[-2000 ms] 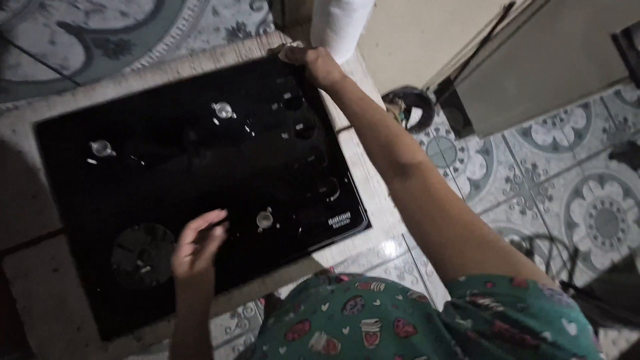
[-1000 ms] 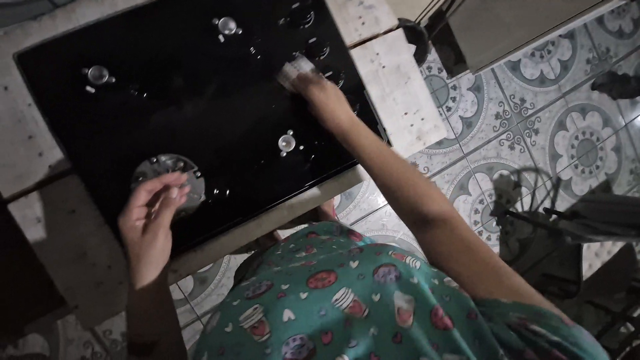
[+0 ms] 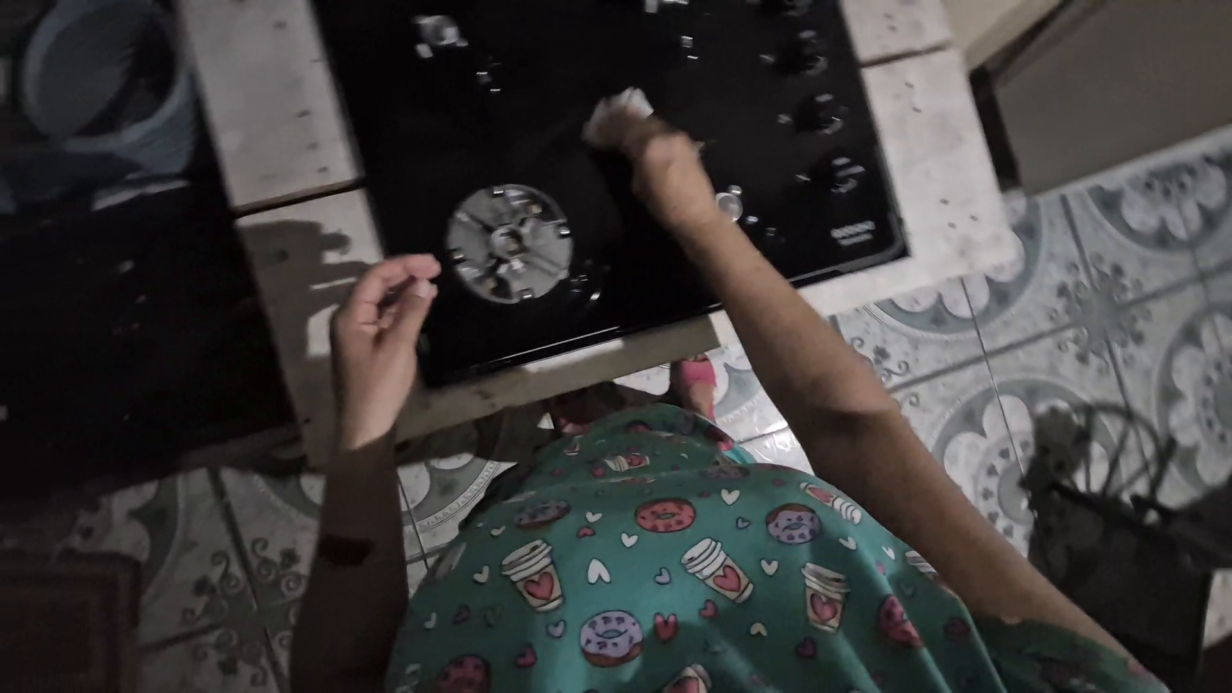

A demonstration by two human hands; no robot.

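A black glass gas cooktop (image 3: 577, 279) is set in a pale stone counter, its grates and burner caps off. My right hand (image 3: 664, 168), blurred, presses a crumpled white cloth or paper (image 3: 621, 111) on the glass near the middle. To the right of that hand runs a row of black control knobs (image 3: 823, 114). Below left of it is the large round metal burner base (image 3: 510, 243). My left hand (image 3: 383, 322) is raised beside this burner, over the left edge of the cooktop, with fingers curled, thumb near the forefinger and nothing visible between them. A small burner (image 3: 440, 32) shows at the top left.
A bluish plastic bucket or basin (image 3: 111, 87) stands at the upper left, in a dark area. The counter's pale border (image 3: 948, 164) rings the cooktop. Patterned floor tiles (image 3: 1097, 289) lie to the right. A dark object with thin bars, perhaps a chair, is at the lower right.
My right hand has moved from the cooktop's upper right corner, past the knobs, to its middle with the white piece. My left hand has moved left, off the large burner. The view has shifted left.
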